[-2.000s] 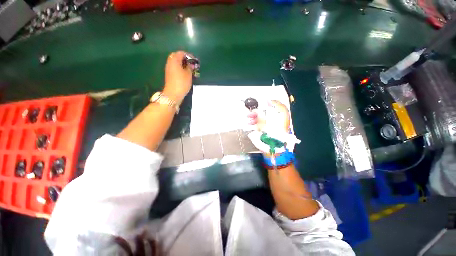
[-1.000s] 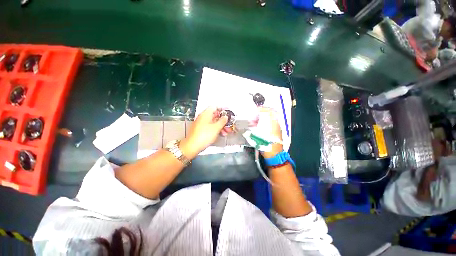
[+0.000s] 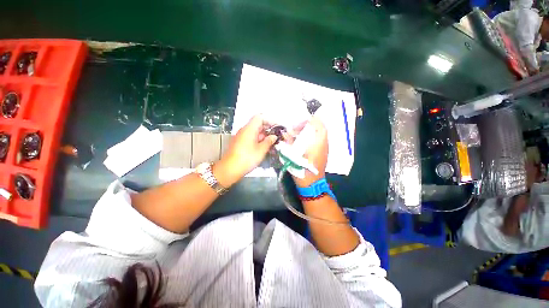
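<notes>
My left hand [image 3: 250, 148] holds a small dark round module [image 3: 276, 132] in its fingertips above the near part of the white paper sheet [image 3: 265, 87]. My right hand [image 3: 314, 144] is closed around a white-wrapped dispensing syringe [image 3: 298, 159] with a green cap piece, and its fingertips meet the module. The syringe tip is hidden by the fingers. A clear hose [image 3: 291, 206] runs from the syringe over my right wrist. Another dark round module [image 3: 313, 106] lies on the paper beyond my right hand.
A red tray [image 3: 55, 125] with modules stands at left. Folded white paper [image 3: 133, 150] and grey-beige pads [image 3: 207, 148] lie near the front edge. A blue stick [image 3: 346, 127], a plastic-wrapped strip [image 3: 405, 147] and a black controller [image 3: 442, 144] are at right. Another module [image 3: 341, 64] lies beyond the paper.
My left hand came back from the far side of the table with a module. My right hand has moved left and nearer, bringing the syringe to that module. The view has shifted.
</notes>
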